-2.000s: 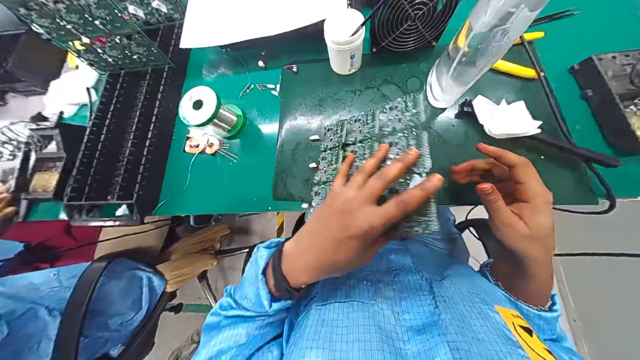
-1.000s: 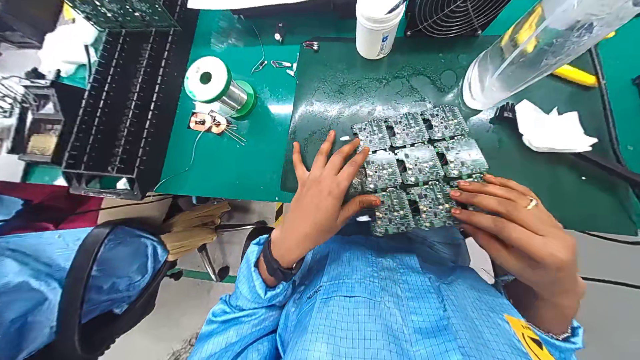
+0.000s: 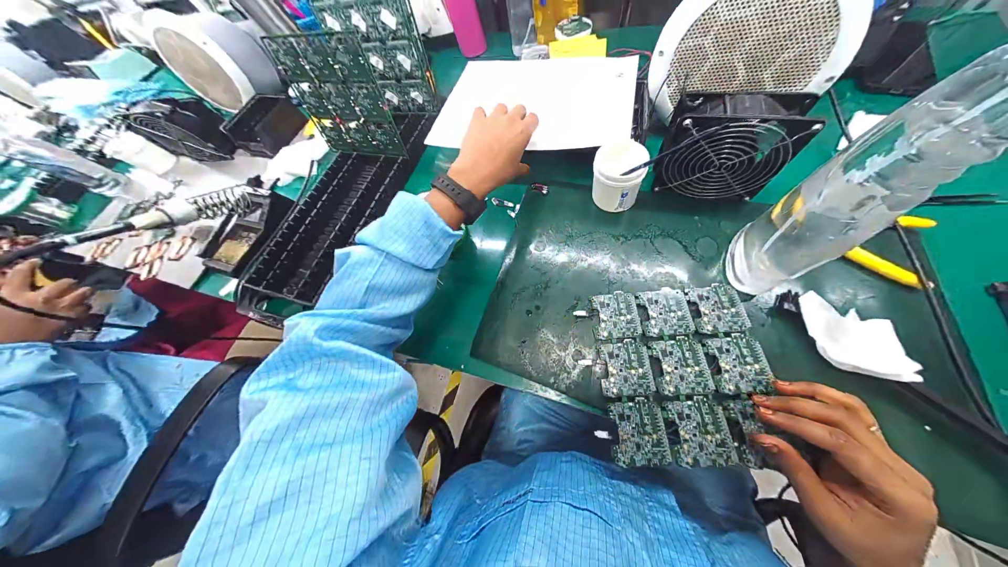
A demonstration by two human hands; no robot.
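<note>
A panel of several joined green circuit boards (image 3: 681, 366) lies at the front edge of a dark green mat (image 3: 551, 260). My right hand (image 3: 843, 465) rests at the panel's right edge, its fingertips on the lower right board; the thumb is partly over the edge. My left hand (image 3: 494, 150) is stretched forward, palm down, over the near edge of a white sheet (image 3: 583, 94), fingers a little apart, with nothing seen in it. Just right of that hand stands a white open tub (image 3: 618, 185) with a thin dark stick in it. My left sleeve hides the solder spool.
A clear plastic bottle (image 3: 850, 189) leans over a white tissue (image 3: 854, 339) and yellow-handled pliers (image 3: 882, 266). Behind are a black fan (image 3: 720, 157) and a round white speaker-like unit (image 3: 760, 47). Left, a black rack (image 3: 346, 205) holds upright circuit boards (image 3: 346, 87). A co-worker's hand (image 3: 43, 299) is far left.
My left hand has left the circuit board panel and reached forward to the white sheet. My right hand stays at the panel's right side. The view has tilted up.
</note>
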